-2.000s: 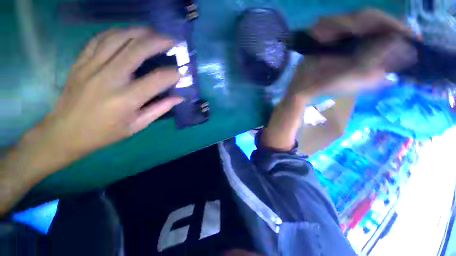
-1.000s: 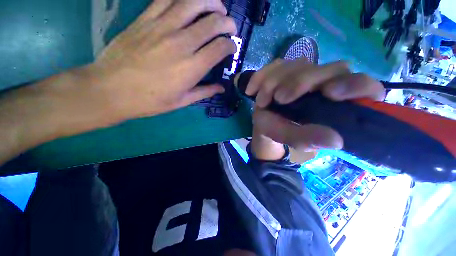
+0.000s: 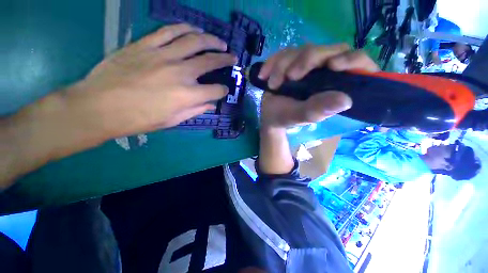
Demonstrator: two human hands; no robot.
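My left hand (image 3: 155, 80) lies over a black plastic frame (image 3: 247, 37) on the green bench, its fingers on a black sub-part with a silver-white metal plate (image 3: 234, 84). My right hand (image 3: 307, 80) is closed round an electric screwdriver (image 3: 380, 96), black with an orange-red back. The screwdriver's narrow end points left at the metal plate. The bit tip is too small to tell whether it touches a screw. The frame's long arms run leftward, partly hidden under my left hand.
More black parts (image 3: 382, 24) lie at the far right of the bench. Pale worn tape (image 3: 111, 26) is stuck on the green top (image 3: 59, 48). An open cardboard box (image 3: 321, 157) is below the bench edge. A person in blue (image 3: 390, 152) is at the right.
Since the earliest frame, my right hand has brought the screwdriver left to the metal plate. Since one second ago the view has shifted; the frame shows lower and further left. The round dish is no longer seen.
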